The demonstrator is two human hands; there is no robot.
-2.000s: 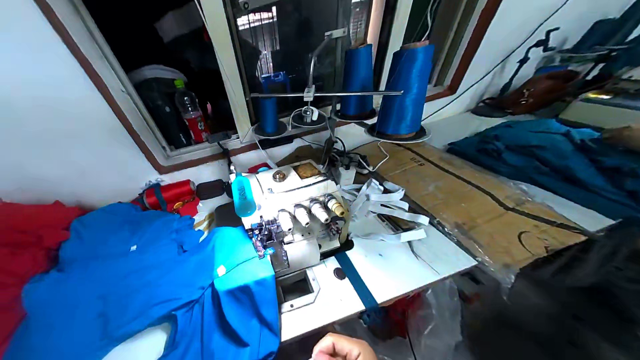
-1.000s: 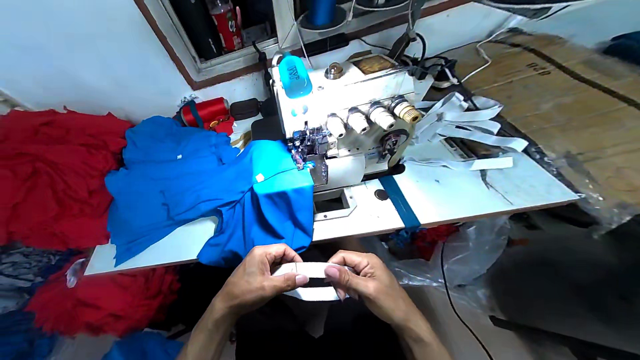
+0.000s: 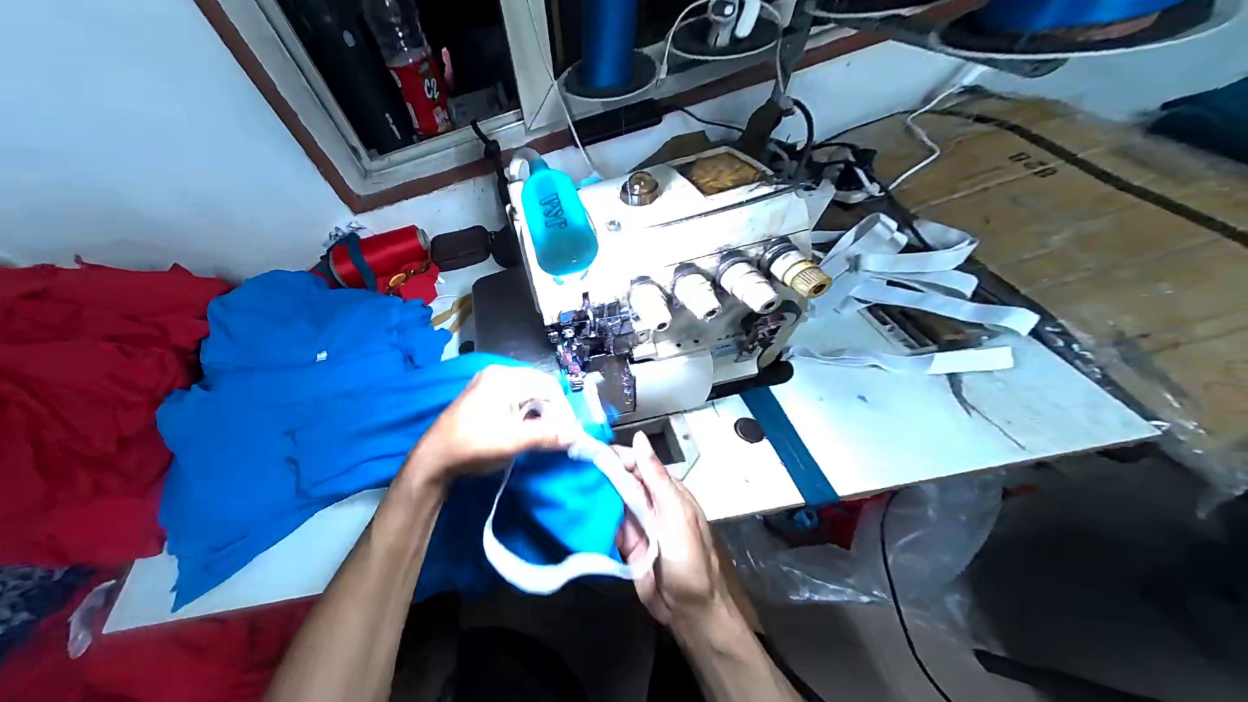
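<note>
A loop of white elastic band [image 3: 541,577] hangs open in front of an overlock sewing machine [image 3: 682,234]. My left hand [image 3: 502,419] is at the machine's needle area, over the edge of the blue fabric [image 3: 322,400], with the top of the loop at its fingers; glare hides its exact grip. My right hand [image 3: 673,536] holds the right side of the loop between thumb and fingers. Blue fabric shows through the loop and spreads left across the white table [image 3: 897,429].
Red fabric [image 3: 88,409] lies at the far left. A red thread cone [image 3: 380,255] rests behind the blue fabric. White elastic strips [image 3: 916,283] lie right of the machine. Flattened cardboard [image 3: 1102,244] covers the right-hand surface. Blue thread cones [image 3: 609,44] stand behind.
Both hands have moved up from the table's front edge to the machine's needle area with the elastic loop. Two seconds ago only one hand was partly in view, at the bottom.
</note>
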